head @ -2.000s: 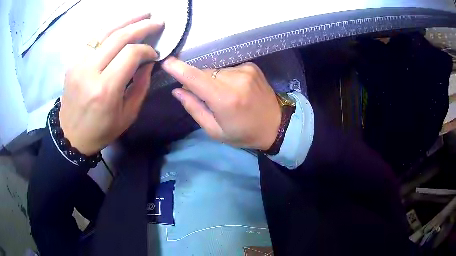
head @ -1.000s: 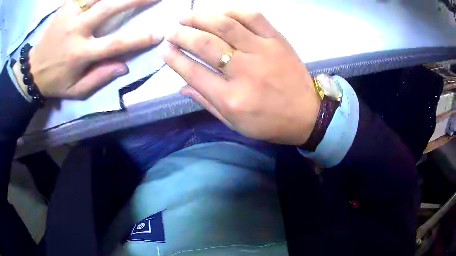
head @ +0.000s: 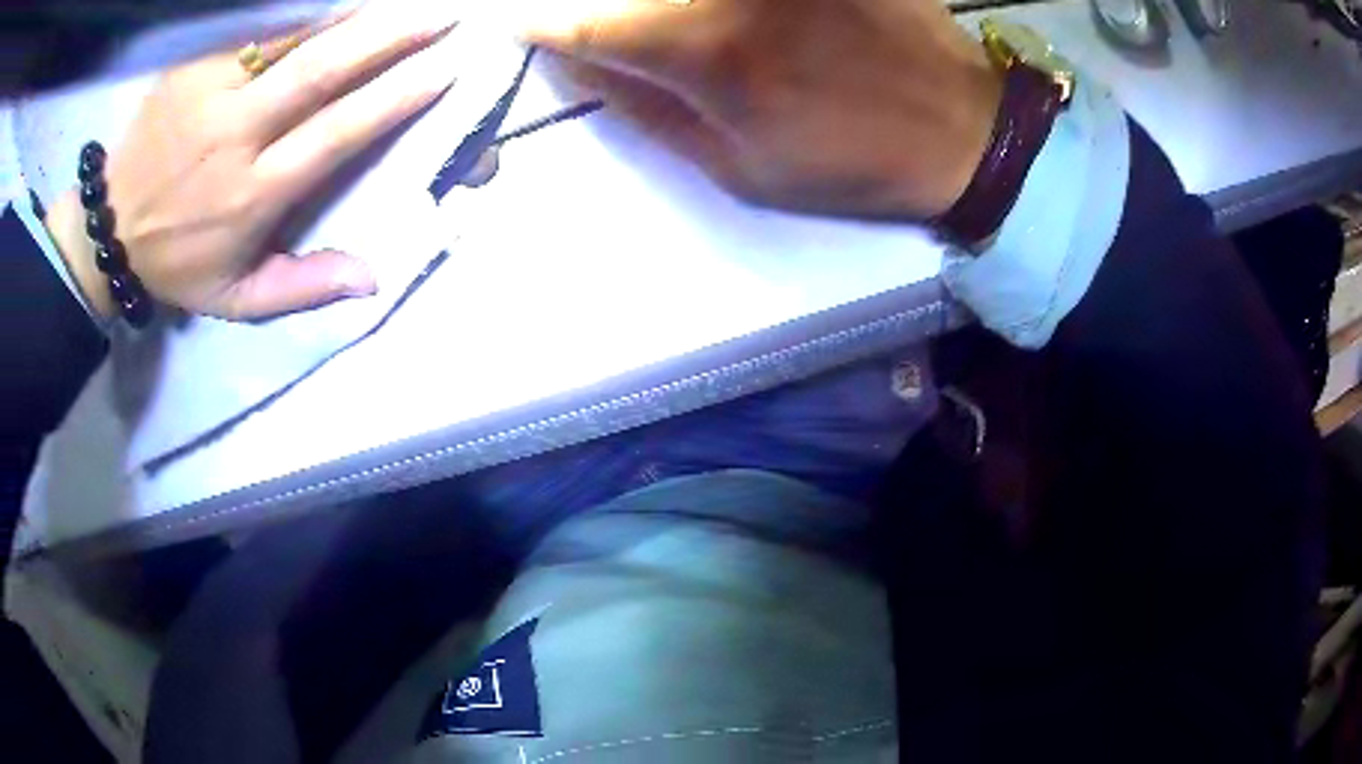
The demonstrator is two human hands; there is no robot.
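The pale cloth panel [head: 642,284] lies washed out by light on the white table, and its outline is hard to tell from the tabletop. A thin dark edge line [head: 314,369] runs diagonally below my left hand. A short dark strip [head: 486,132] and a second dark line meet between my hands, beside a small rounded grey piece [head: 481,167]. My left hand [head: 269,164] lies flat with its fingers apart. My right hand [head: 807,105] is bent over the cloth at the top; the picture's edge cuts it off and its fingertips are washed out, so its hold is unclear.
The grey table edge with ruler marks [head: 657,391] crosses in front of my body. Metal loops [head: 1128,18] lie at the table's far right. A dark blurred shape [head: 135,33] is at the top left. Shelving or boxes [head: 1340,321] stand at the far right.
The panel's dark edges have shifted, with one now running diagonally below my left hand. My right hand has moved up and right. The metal loops and the dark top-left shape have come into view.
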